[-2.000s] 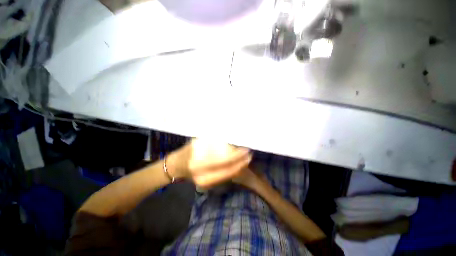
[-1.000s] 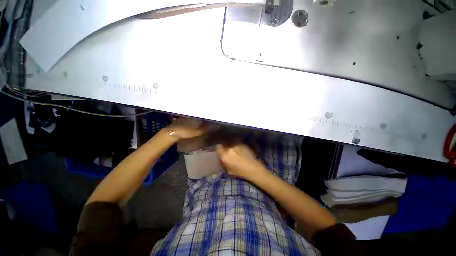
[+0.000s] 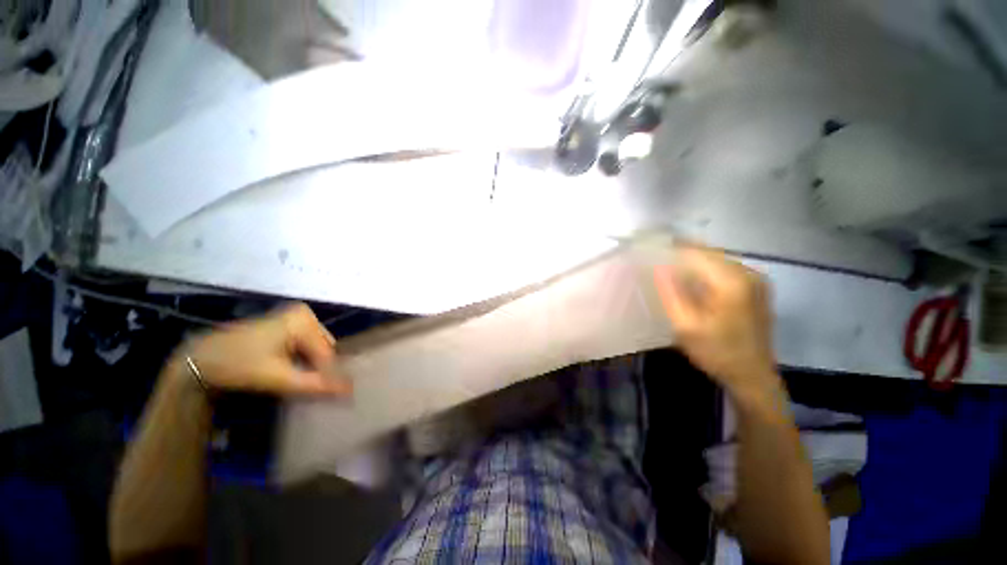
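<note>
A long, gently curved pale band piece (image 3: pixel 486 359) is stretched between my hands above the table's front edge, with a darker taupe edge along its top. My left hand (image 3: pixel 289 355) grips it near its left end, which hangs down blurred. My right hand (image 3: pixel 712 304) pinches its right end. Another white band piece (image 3: pixel 237 138) lies on the table at left, running to the presser foot (image 3: pixel 580 144), which is partly lost in glare.
Red-handled snips (image 3: pixel 939 340) lie at the table's right front. The lamp (image 3: pixel 538 39) glares at top centre. A taupe piece (image 3: pixel 260 33) lies at upper left. Stacked bands show below the table at right, beside blue cloth (image 3: pixel 922 475).
My hands have come up from below the table edge and spread apart, with the pale band now stretched between them. The view has shifted, showing the snips more fully.
</note>
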